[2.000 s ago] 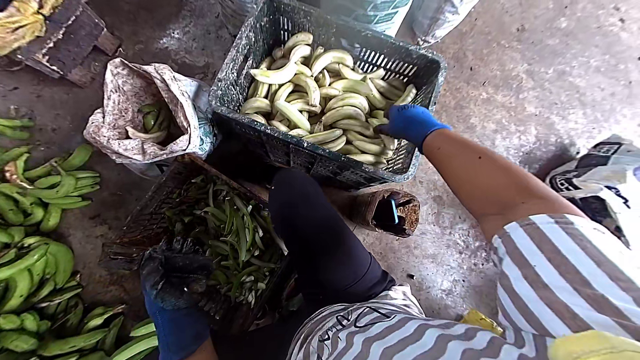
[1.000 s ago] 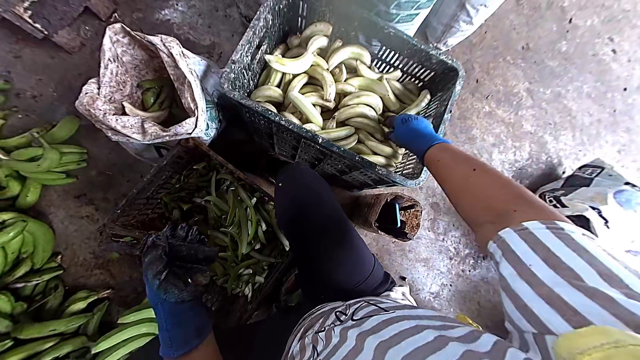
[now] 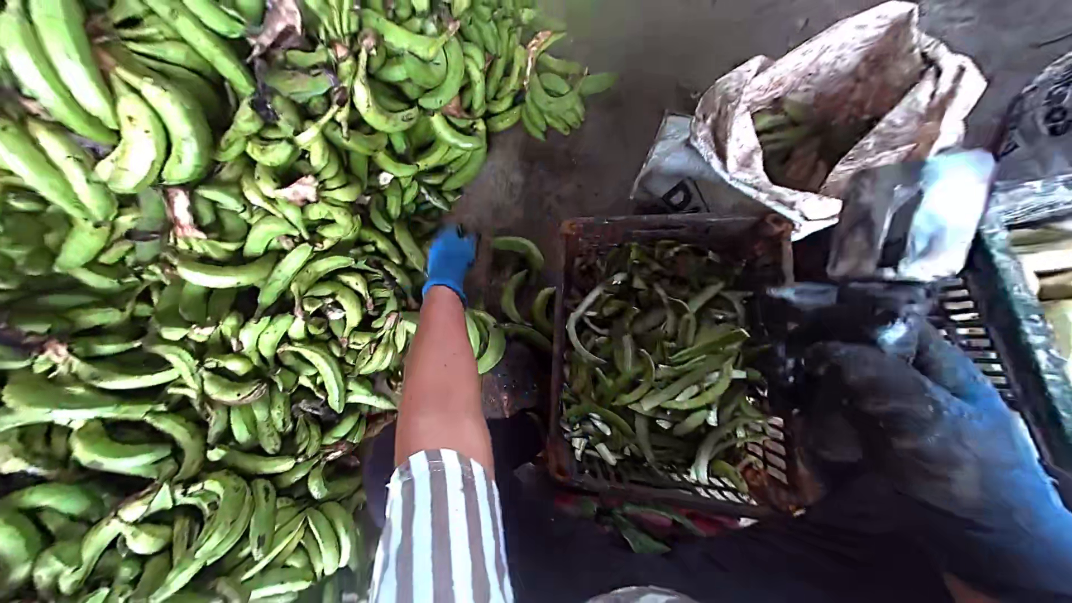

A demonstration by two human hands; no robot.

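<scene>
My left hand (image 3: 452, 255), in a blue glove, reaches to the right edge of a big heap of green plantains or bananas (image 3: 318, 293). Its fingers are blurred, so its grip is unclear. A few loose green fruits (image 3: 517, 289) lie just right of it. My right hand (image 3: 888, 377), in a blue glove with blackened fingers, is large and blurred near the camera, right of a crate (image 3: 557, 360) of green peels (image 3: 670, 360). A pale grey blurred shape stands beyond its fingers; whether the hand holds it cannot be told.
A stained white sack (image 3: 888, 50) with fruit inside stands open behind the peel crate. A dark plastic crate (image 3: 1017, 301), with pale peeled fruit partly in view, is at the right edge. My dark-clothed lap lies below the peel crate.
The view has swung far left to the green heap. My right hand has left the peeled fruit in the dark crate. My left hand has moved from over the peel crate to the heap.
</scene>
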